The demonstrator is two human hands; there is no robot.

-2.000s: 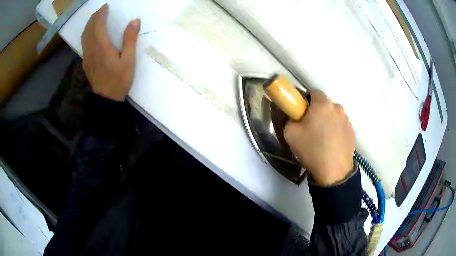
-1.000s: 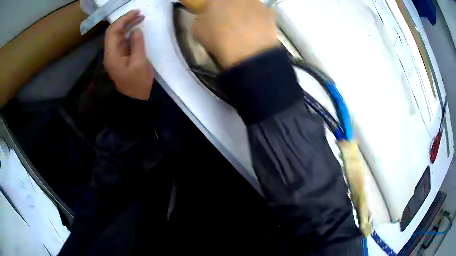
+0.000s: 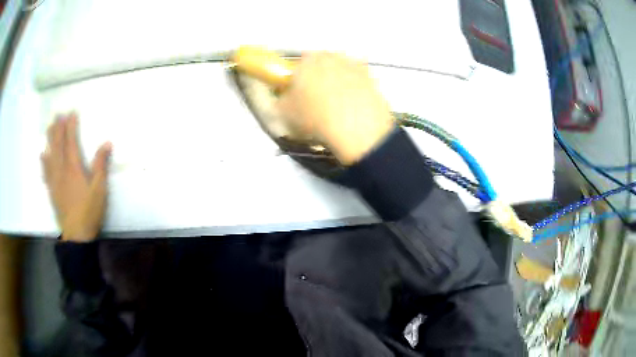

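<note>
A steam iron point(image 3: 261, 104) with a yellow-orange handle stands on the white-covered table, its pointed tip towards the upper left. My right hand point(image 3: 338, 104) is closed around the handle; it is blurred. A pale fabric panel point(image 3: 153, 38) lies behind the iron, its folded edge running left to right. Fabric and table are overexposed, so a strip under or beside the iron cannot be told apart. My left hand point(image 3: 75, 178) lies on the left part of the table, palm down, fingers spread, apart from the iron.
Blue hoses point(image 3: 474, 167) run from the iron past my right sleeve, over the table's right edge. A dark rest pad point(image 3: 488, 33) lies at the back right. A red-edged case point(image 3: 580, 97) stands beyond the table. Scraps point(image 3: 558, 293) lie at the lower right, beside the table.
The view has turned, so the table edge now runs level and the rest pad shows at the top right. The iron, still in my right hand, is now farther from my left hand.
</note>
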